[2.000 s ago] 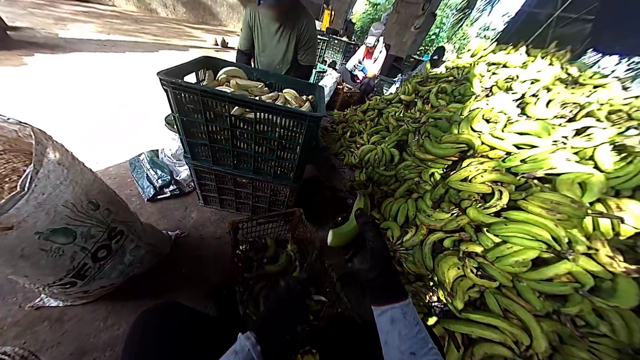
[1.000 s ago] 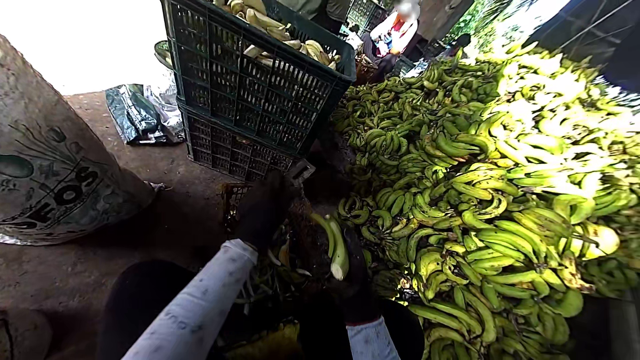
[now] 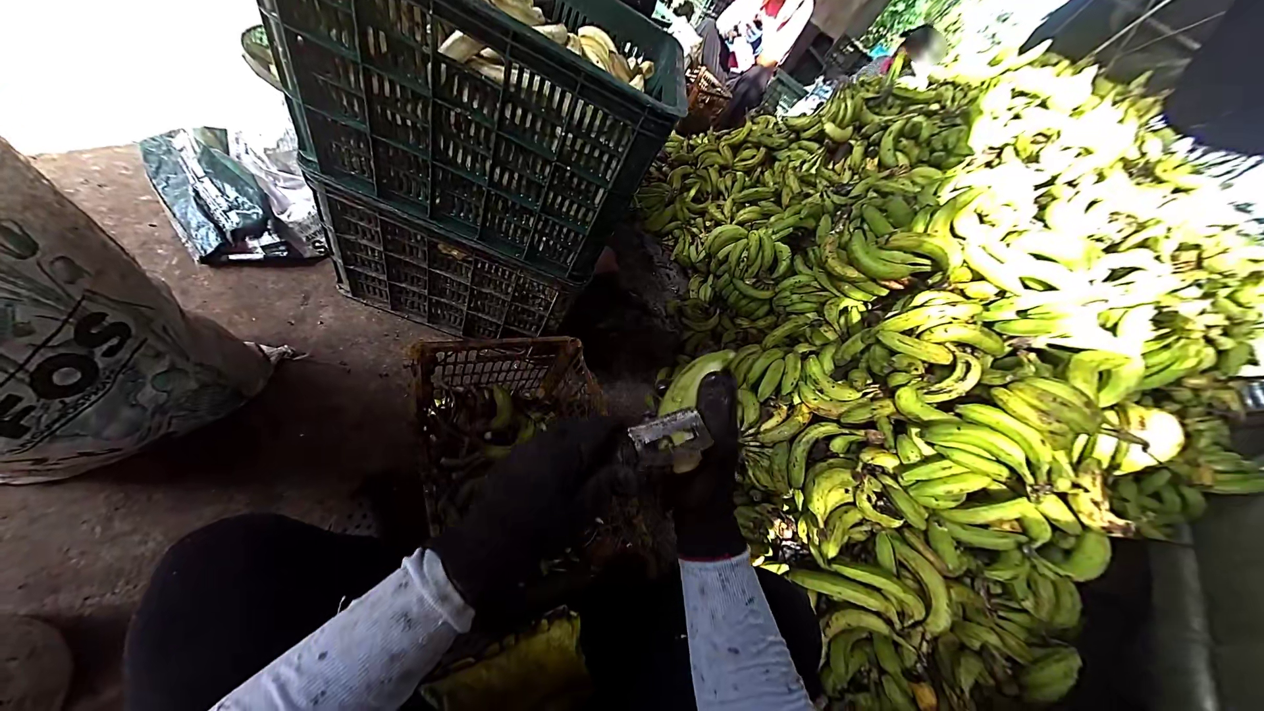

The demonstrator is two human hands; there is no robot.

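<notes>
My left hand (image 3: 553,479), in a dark glove, grips a small metal-bladed tool (image 3: 670,431), possibly a peeler. The blade lies across the lower part of a green plantain (image 3: 694,380). My right hand (image 3: 709,464), also dark-gloved, holds that plantain from below and the right, its thumb beside the blade. Dark gloves and shadow hide most of my fingers. Just left of and below the hands stands a worn orange-brown crate (image 3: 494,348) with green pieces or peels (image 3: 502,410) inside.
A large heap of green plantains (image 3: 918,395) fills the right side. Two stacked dark green crates (image 3: 474,128) stand ahead, the upper one holding peeled plantains (image 3: 592,49). A printed sack (image 3: 89,346) and plastic bags (image 3: 222,193) are at the left. Other people sit in the background.
My left hand has come over to the plantain with the bladed tool, which was apart from it one second ago. The view has shifted lower and closer to the crates.
</notes>
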